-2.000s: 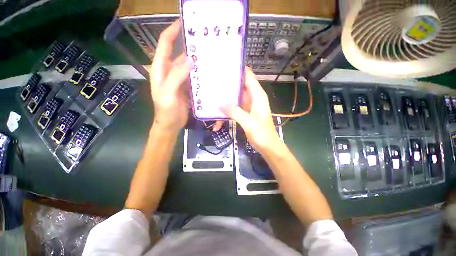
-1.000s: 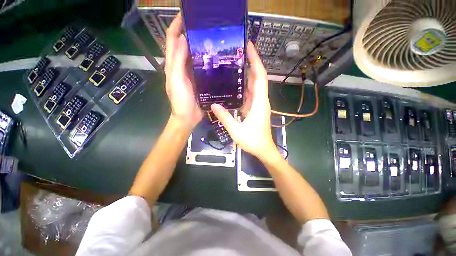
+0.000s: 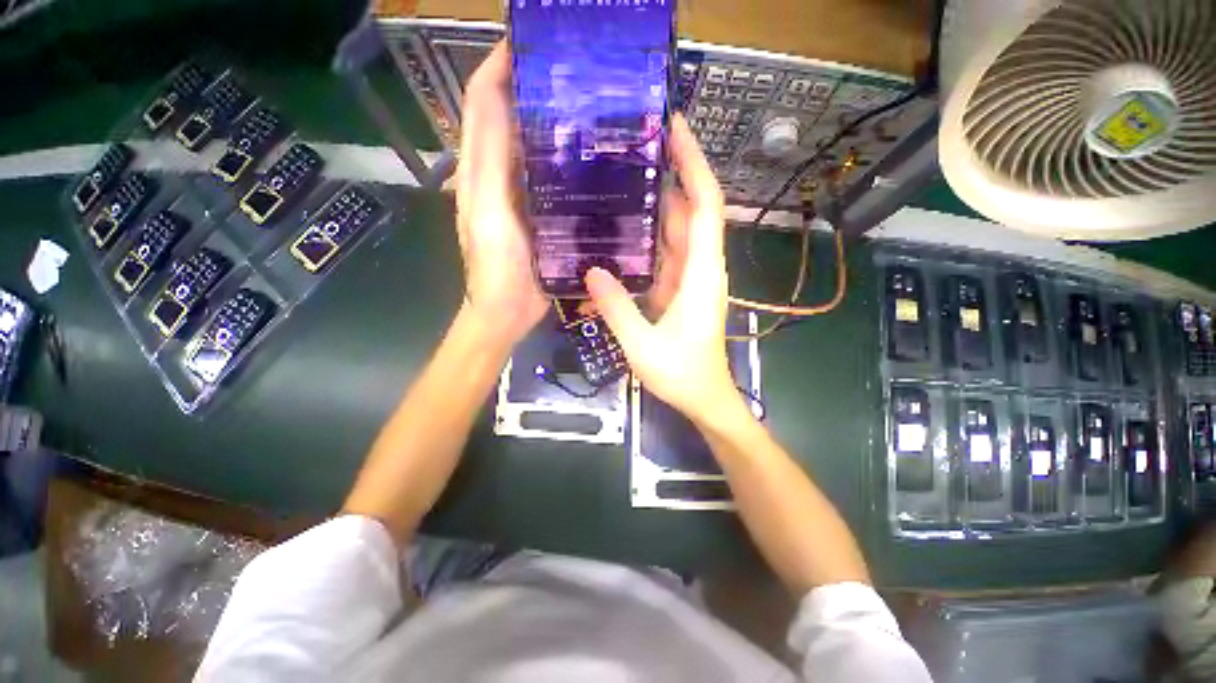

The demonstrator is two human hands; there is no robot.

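A smartphone [image 3: 594, 147] with a lit purple-blue picture on its screen is held upright above the bench; its top is cut off by the frame edge. My left hand [image 3: 496, 214] holds its left side. My right hand [image 3: 674, 300] holds its right side, with the thumb at the bottom of the screen. Below lie two dark test fixtures side by side, the left one [image 3: 558, 420] and the right one [image 3: 680, 491]. A keypad phone [image 3: 596, 350] lies on the left fixture, partly hidden by my right hand. My forearm covers part of the right fixture.
A blister tray [image 3: 187, 390] with keypad phones lies at left, another tray [image 3: 1027, 524] with dark phones at right. Behind are the tester [image 3: 747, 114], orange cables [image 3: 843, 274] and a fan [image 3: 980, 134]. A carton with clear bags [image 3: 154, 567] is at lower left.
The screen went from a bright white page to a dark picture, which now looks different again. Both hands still hold the smartphone, now slightly further right in view.
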